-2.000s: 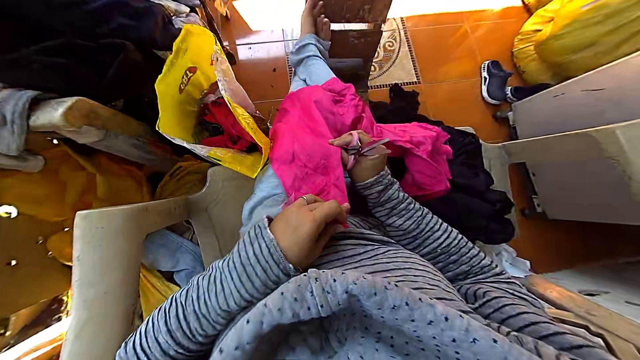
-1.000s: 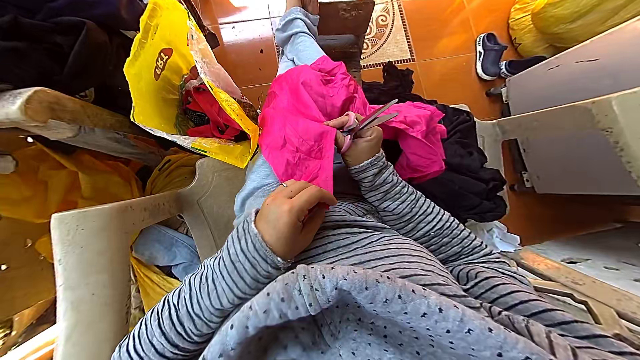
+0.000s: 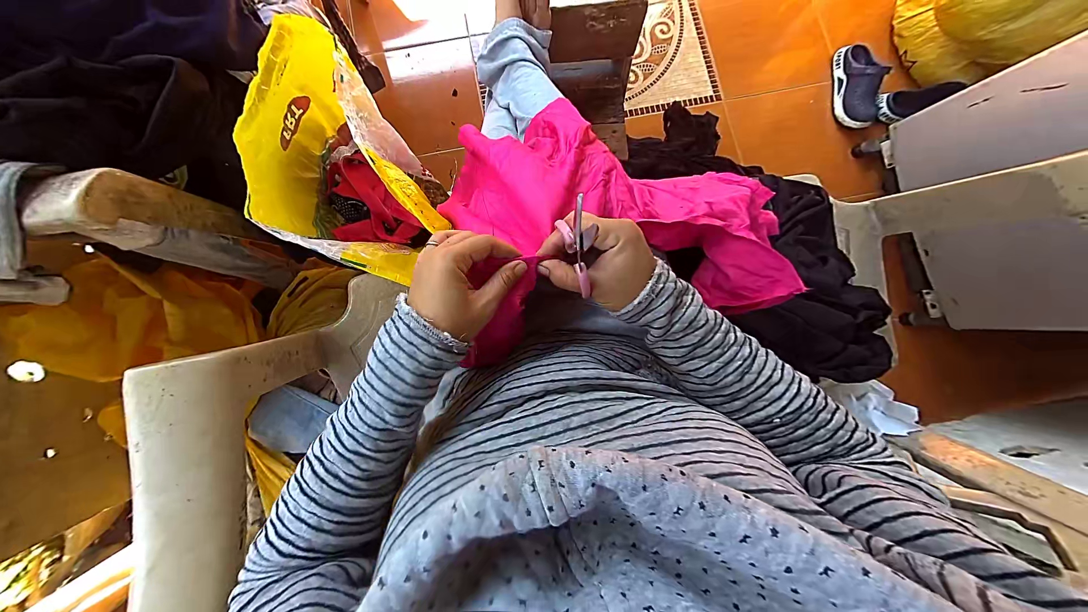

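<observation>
Bright pink fabric (image 3: pixel 544 187) lies across my lap and legs, its right part spread over a pile of black cloth (image 3: pixel 816 255). My left hand (image 3: pixel 463 285) pinches the edge of the pink fabric between thumb and forefinger. Close on its right, my right hand (image 3: pixel 608 262) pinches the same edge and also holds a pair of scissors (image 3: pixel 580 242) with pink handles against the fingers. A blade points up, away from my body. The rest of the scissors is partly hidden by the fingers.
A yellow plastic bag (image 3: pixel 285 144) with red cloth (image 3: pixel 374 200) inside stands at the left. White plastic chair arms (image 3: pixel 191 374) flank me. Dark clothes (image 3: pixel 110 110) lie at the upper left. A dark shoe (image 3: pixel 857 85) is on the tiled floor at the upper right, near a yellow sack (image 3: pixel 960 38).
My hands have come together at the fabric's edge; they were farther apart a second ago. The scissors, which pointed right and upward, now stand nearly upright in the view.
</observation>
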